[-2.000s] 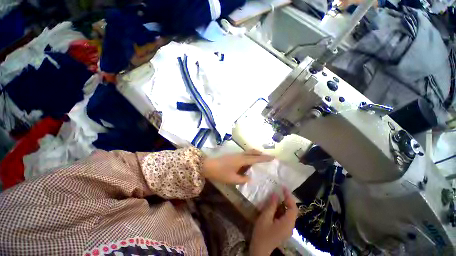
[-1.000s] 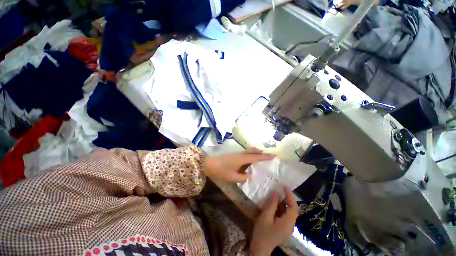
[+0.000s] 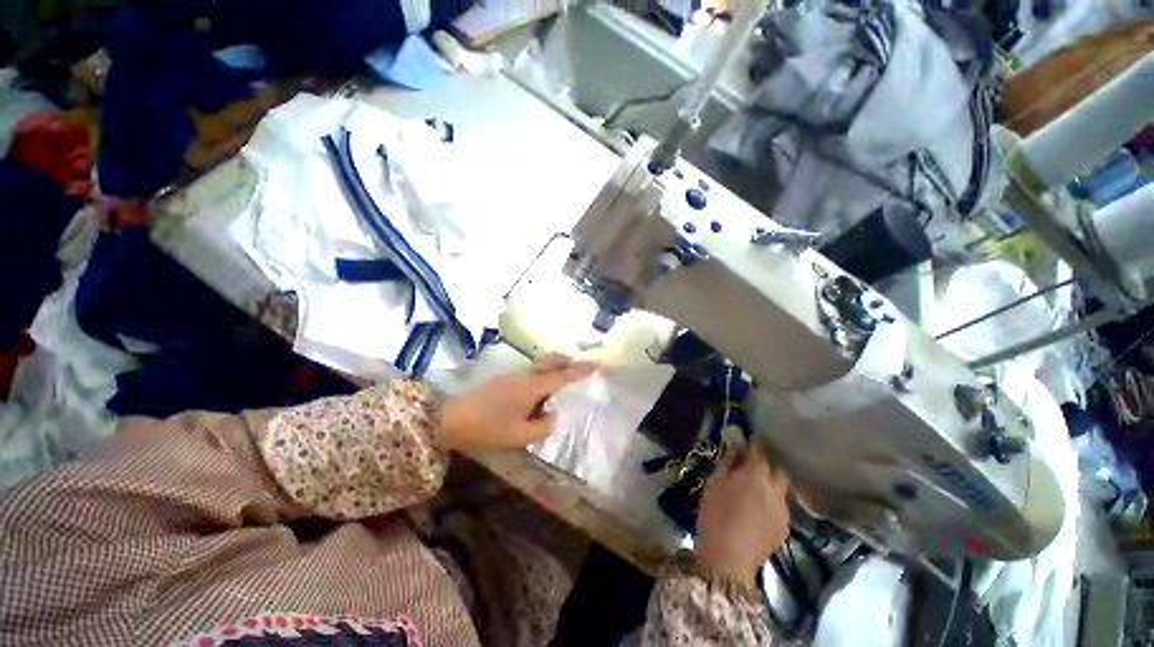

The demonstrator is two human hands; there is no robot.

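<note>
A small white piece [image 3: 592, 427] lies at the table's front edge by the machine bed. My left hand [image 3: 504, 407] rests on its left and upper edge, with thumb and forefinger apart. My right hand [image 3: 742, 506] is at the bundle of navy strips and yellowish thread ends [image 3: 694, 465], its fingers curled; whether it grips anything is hidden. The presser foot and needle area [image 3: 610, 307] of the sewing machine [image 3: 772, 322] is just beyond my left hand. A white garment body [image 3: 310, 221] with navy piping strips [image 3: 386, 238] lies left of the needle.
Navy and white cloth [image 3: 152, 284] is heaped left of the table [image 3: 209, 228]. Grey striped cloth [image 3: 842, 114] lies beyond the machine. Thread cones [image 3: 1091, 126] stand at the far right. A dark cylindrical part [image 3: 876, 244] sticks out behind the machine head.
The view has turned to the right. My right hand has left the white piece and moved right to the navy bundle. My left hand has stayed at the white piece.
</note>
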